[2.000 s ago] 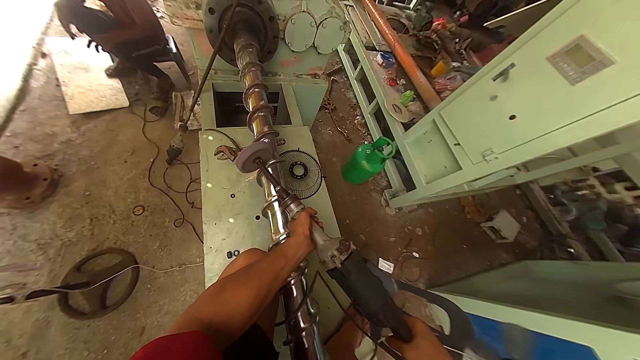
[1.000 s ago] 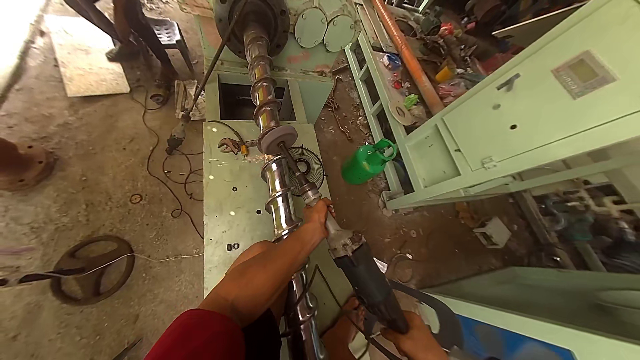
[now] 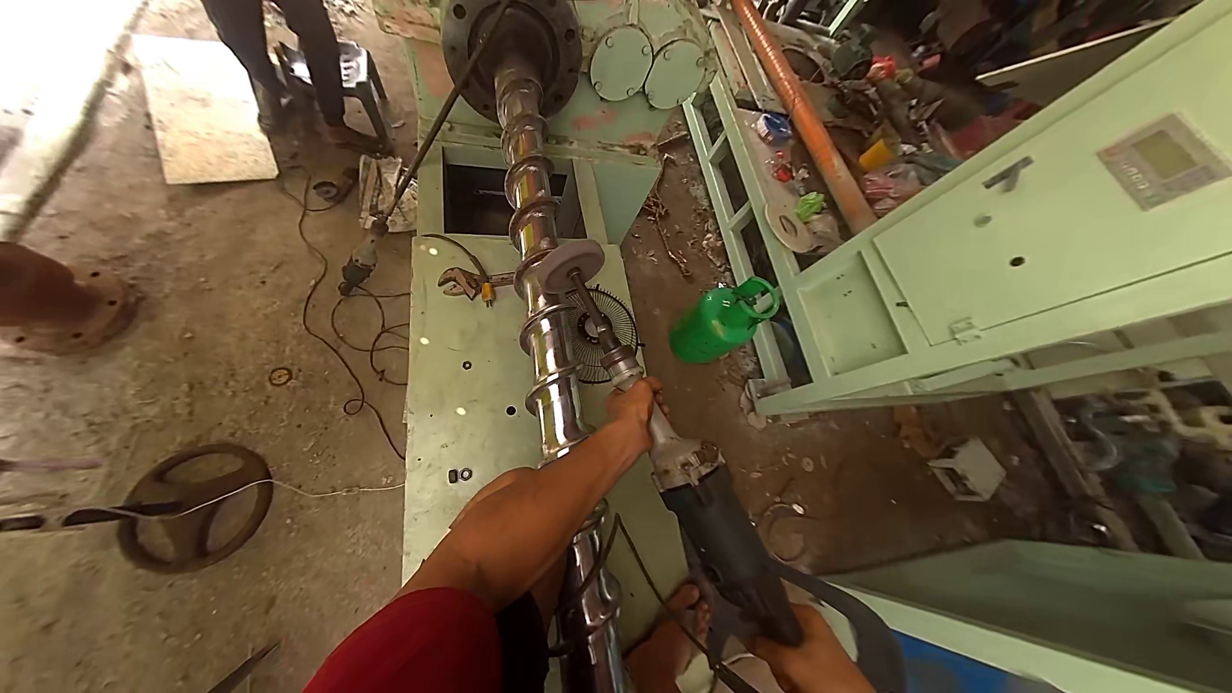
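Note:
A long shiny steel extruder screw [image 3: 552,356] runs from a dark round flange [image 3: 563,58] down over a pale green machine bed [image 3: 472,414]. My left hand [image 3: 635,409] is wrapped around the metal neck of an electric die grinder [image 3: 727,539]. My right hand [image 3: 813,654] grips the rear of its dark body, near the lower edge. The tool's round grinding wheel [image 3: 573,265] lies at the screw's flights, close to a fan grille [image 3: 616,332]. Left of the screw, an adjustable wrench [image 3: 462,281] rests on the bed.
A green gas cylinder [image 3: 707,327] stands right of the bed, beside a pale green cabinet [image 3: 1039,212]. Cables [image 3: 313,318], a second power tool [image 3: 358,265] and a handwheel [image 3: 197,505] lie on the left floor. A person's legs [image 3: 327,67] show by a stool. My bare foot [image 3: 669,635] is below.
The grinding wheel has moved up along the screw, away from me, compared with one second ago. Both hands stay on the grinder. The other person's legs have changed from a seated pose to a more upright one.

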